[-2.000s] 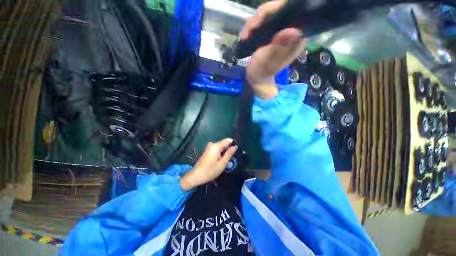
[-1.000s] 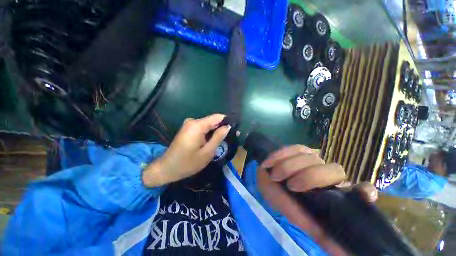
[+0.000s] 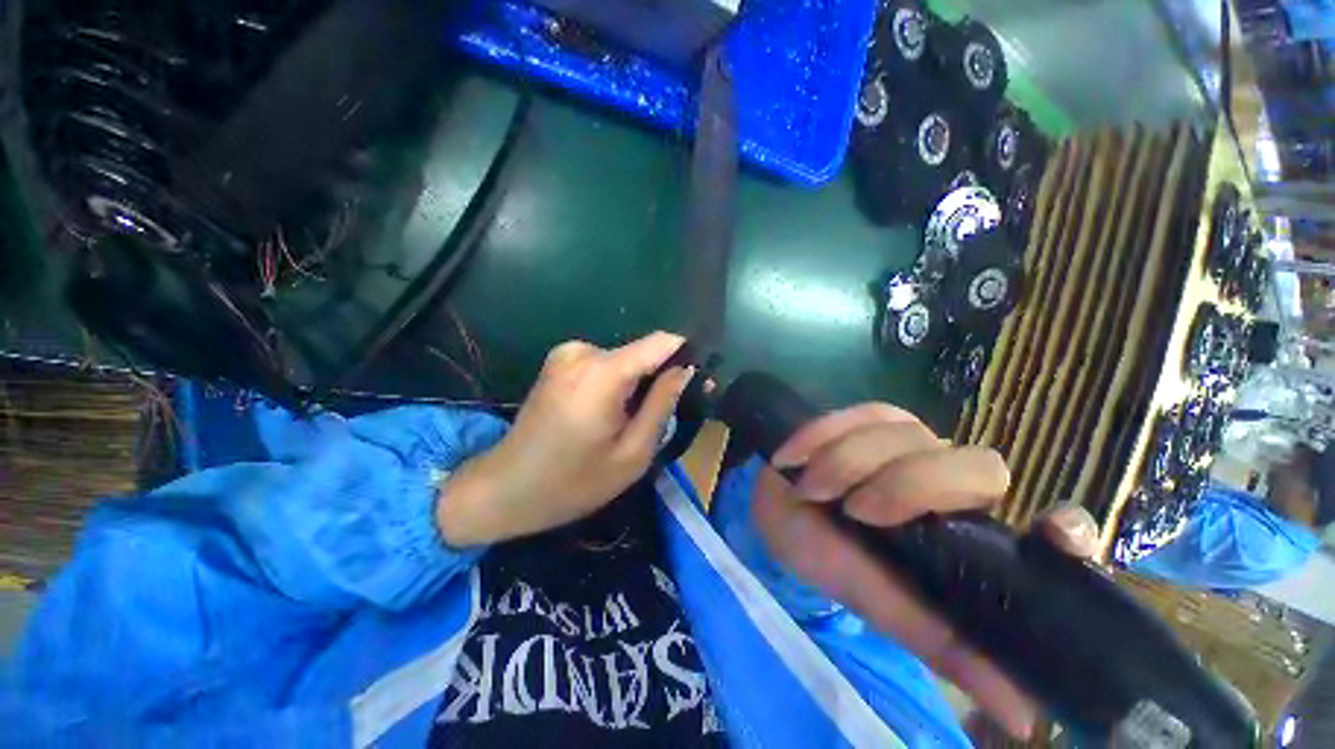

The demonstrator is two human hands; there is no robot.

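My left hand (image 3: 571, 432) grips the end of a black headband (image 3: 712, 220) at the bench's near edge; the band runs away from me towards the blue tray. A round black ear-cup part (image 3: 677, 433) shows partly beneath my left fingers. My right hand (image 3: 893, 505) is wrapped around a thick black electric screwdriver (image 3: 1010, 600). Its front end points left at the headband end, close to my left fingertips. Whether the tip touches a screw is too small to tell.
The blue tray (image 3: 798, 103) lies at the back. Black ear-cup discs (image 3: 934, 139) cluster to its right, beside upright cardboard sheets (image 3: 1076, 264) and a disc-bearing sheet (image 3: 1171, 395). Piled black headbands with thin wires (image 3: 220, 117) lie left. A blue sleeve (image 3: 1223, 539) shows far right.
My right hand has come down from the back with the screwdriver to beside the headband end. My left hand keeps its hold. The view has shifted.
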